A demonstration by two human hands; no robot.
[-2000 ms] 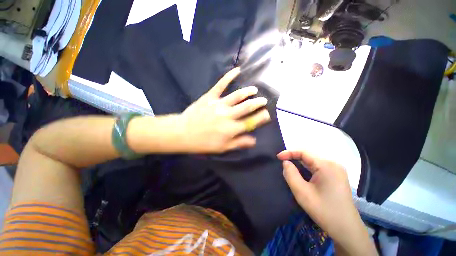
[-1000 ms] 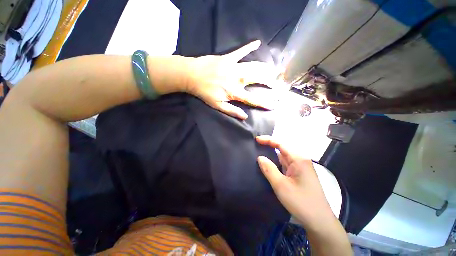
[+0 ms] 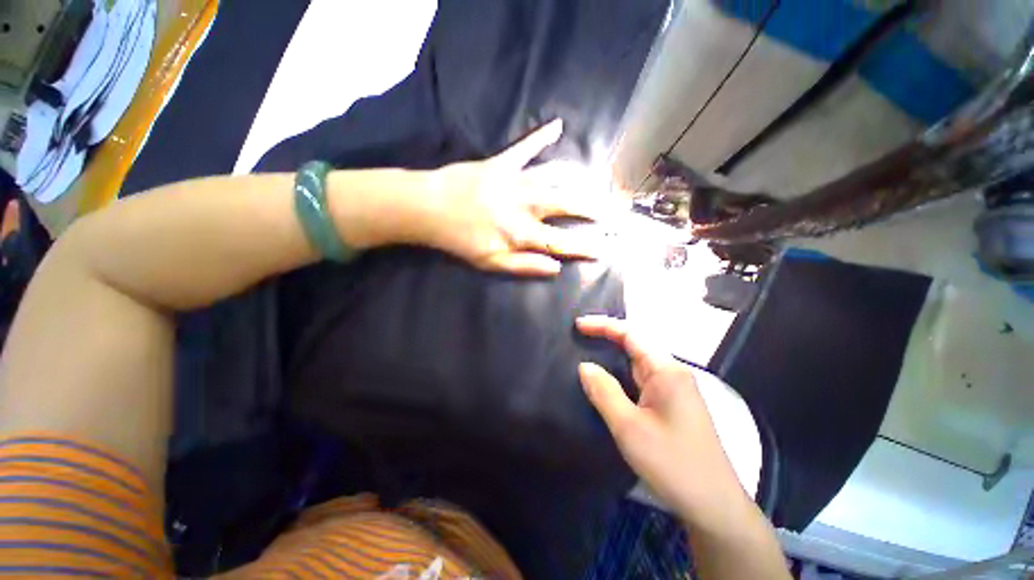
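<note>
The black garment panel point(image 3: 454, 340) lies across the machine table beside the needle area and hangs over my lap. My left hand point(image 3: 510, 221) lies flat on it with fingers spread, the fingertips close to the presser foot and needle area point(image 3: 646, 215), which is washed out by lamp glare. My right hand point(image 3: 658, 414) rests at the panel's right edge, below the needle area, with thumb and index finger apart on the cloth. The white sewing machine head point(image 3: 816, 102) with a blue stripe stands above right. The seam under the foot is hidden by glare.
Another black panel point(image 3: 828, 374) lies flat right of the needle area. A long black strip point(image 3: 215, 91) lies at upper left, beside orange-brown tape point(image 3: 170, 68). Stacked white cut pieces point(image 3: 96, 102) are at the far upper left. A blue basket point(image 3: 635, 544) shows at the bottom.
My left hand has moved from lower on the cloth up beside the needle area. The machine head fills more of the upper right. My right hand has stayed by the cloth's edge.
</note>
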